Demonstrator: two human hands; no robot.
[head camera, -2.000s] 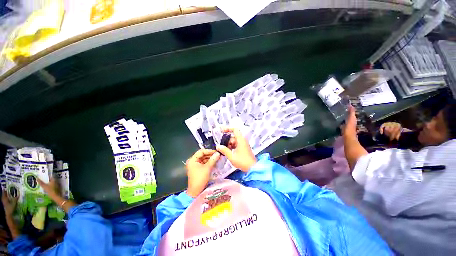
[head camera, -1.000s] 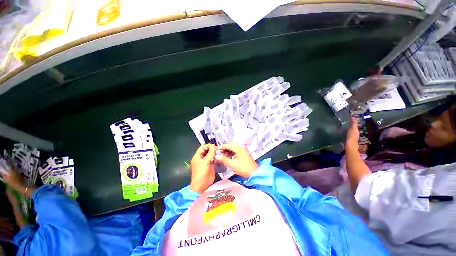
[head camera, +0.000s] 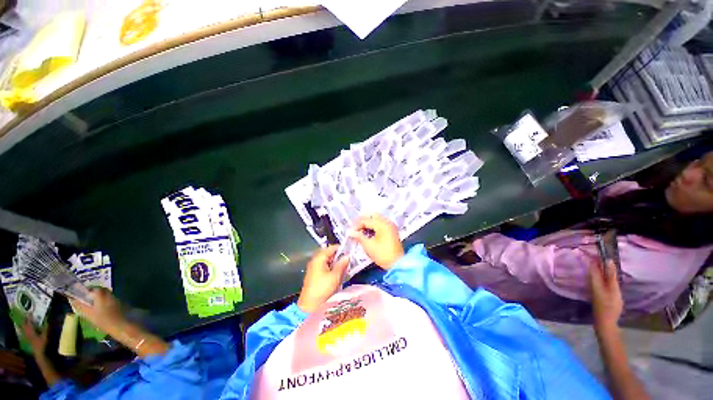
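A fanned pile of whitish translucent sleeves (head camera: 406, 172) lies on a white sheet (head camera: 298, 197) on the green bench in front of me. My left hand (head camera: 322, 273) pinches a narrow whitish sleeve (head camera: 345, 248) at the pile's near edge. My right hand (head camera: 377, 241) is just beside it, its fingertips closed on a small dark part (head camera: 367, 232) near the sleeve's top. Whether the part is inside the sleeve cannot be told. A small black item (head camera: 320, 223) lies at the pile's left edge.
Green and white retail packages (head camera: 207, 269) lie fanned to the left. Another worker's hand (head camera: 102, 310) handles packages at far left. Clear bags (head camera: 522, 146) and stacked white trays (head camera: 668, 98) are at the right, beside other people. A white shelf (head camera: 188, 35) runs along the back.
My hands have moved slightly apart, and the sleeve and dark part now show between them. The left neighbour's hand has moved right with fanned cards. At right, a neighbour's arm has drawn back from the bench.
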